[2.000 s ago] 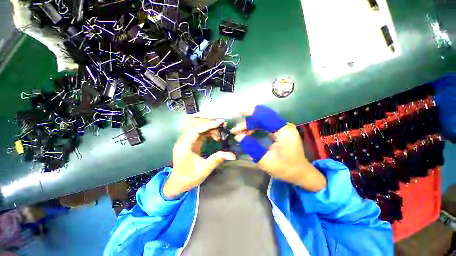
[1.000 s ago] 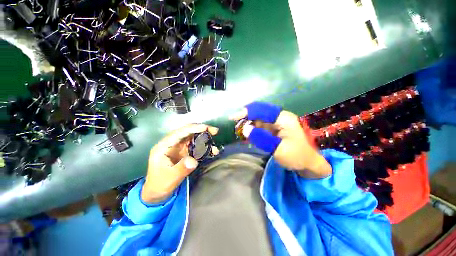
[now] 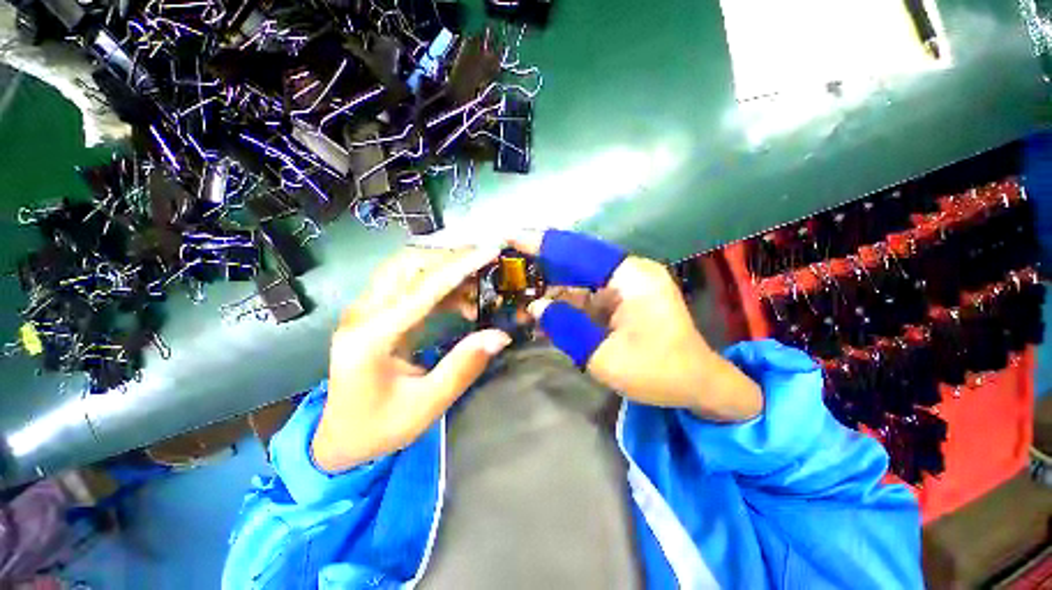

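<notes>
My left hand and my right hand meet in front of my lap, near the bench edge. A small dark workpiece is between the fingertips of my left hand. An orange-yellow piece shows against it, at the fingertips of my right hand. The two small parts touch or overlap; the fingers partly hide them. My right hand wears blue finger wraps on two fingers. A large heap of black binder clips with silver wire handles lies on the bench at the upper left.
The green bench runs across the view. A white paper sheet with a narrow dark bar lies at the upper right. A red tray with dense black rows is beside my right arm. Brown boxes are at the lower right.
My hands were apart a second ago, with a round dark part in the left; now they are together with the orange-yellow piece against the dark part. The round shiny item on the bench is gone.
</notes>
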